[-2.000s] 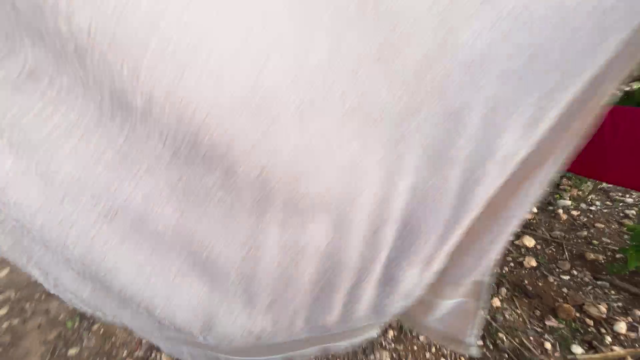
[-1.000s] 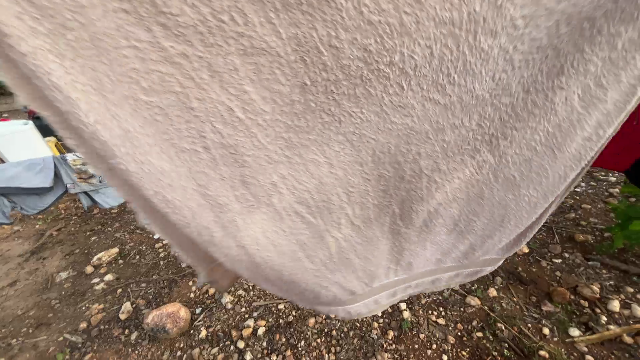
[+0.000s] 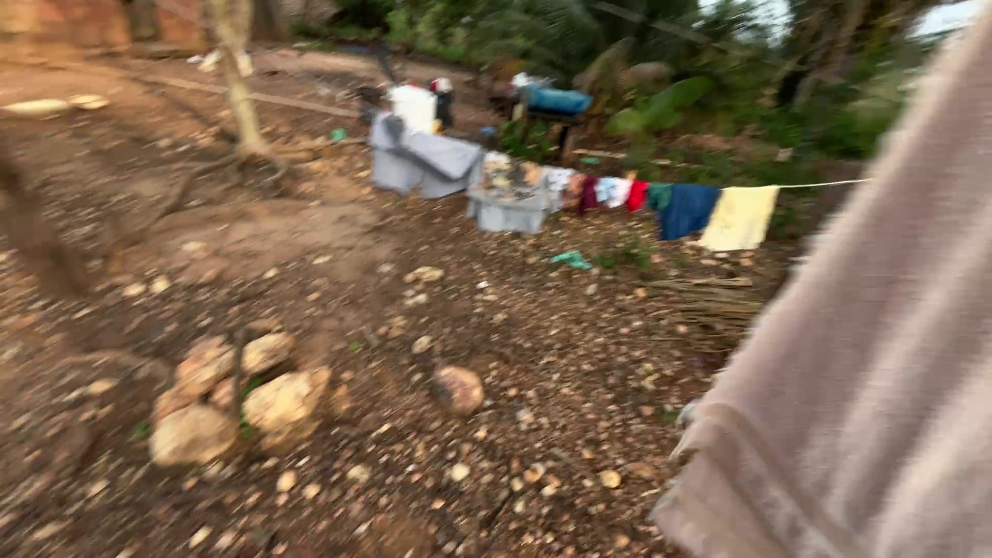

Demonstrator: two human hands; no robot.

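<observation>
Neither my left hand nor my right hand shows in the head view. A beige-pink towel-like cloth (image 3: 868, 349) hangs down the right side, close to the camera, its hemmed lower corner above the stony ground. What holds the cloth up is outside the frame. Beyond it, a line (image 3: 821, 184) carries several pieces of laundry, among them a pale yellow cloth (image 3: 740, 218), a dark blue cloth (image 3: 688, 211) and a small red cloth (image 3: 636, 195). Grey cloths (image 3: 430, 164) are draped at the left end of that row.
Rocks (image 3: 283, 399) lie in a cluster at the lower left, with a single rounded stone (image 3: 459, 390) nearer the middle. A thin tree trunk (image 3: 234, 85) rises at the upper left. Behind the laundry, a blue object (image 3: 556, 99) rests on a raised stand. Cut sticks (image 3: 709, 302) lie beneath the line.
The beige-pink cloth filled most of the view before and now covers only the right side. The view has swung left and up, bringing the row of laundry into sight.
</observation>
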